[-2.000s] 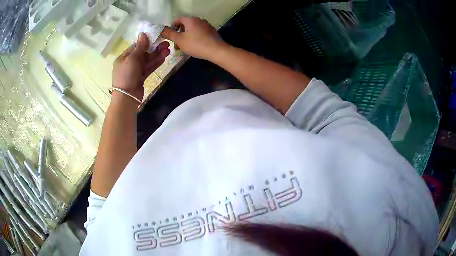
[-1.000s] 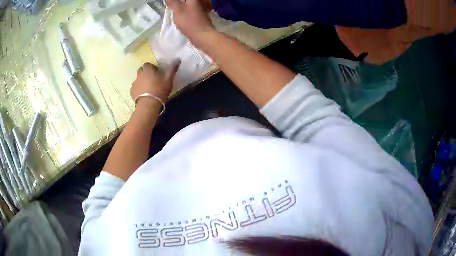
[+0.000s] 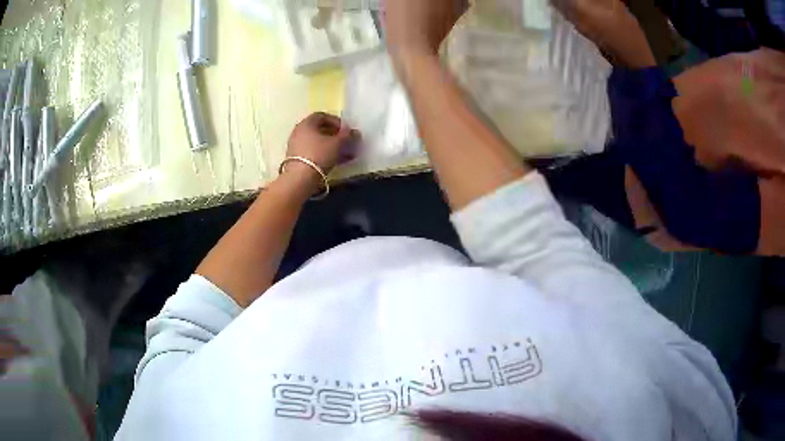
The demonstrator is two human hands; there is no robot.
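A thin white cloth or wrapping sheet [image 3: 379, 112] lies on the yellow table near its front edge. My left hand [image 3: 323, 142] is at the sheet's left edge, fingers curled; whether they grip it cannot be made out. My right hand [image 3: 423, 24] is blurred beyond the sheet and cut off by the top edge, so its fingers and anything in them are hidden. Two silver tubular pieces, one at the top [image 3: 200, 33] and one below it [image 3: 192, 110], lie left of my hands.
A white packing insert with cut-outs [image 3: 331, 39] lies behind the sheet. Several silver tubes [image 3: 39, 164] are heaped at far left. A ribbed white tray [image 3: 534, 86] lies at right, beside another person's hand [image 3: 611, 30] and dark blue sleeve [image 3: 671, 155]. Green crates stand below right.
The view has swung right. The sheet, earlier crumpled between my hands, now lies spread on the table. My right hand has moved away to the far side. Another person has come into view at right.
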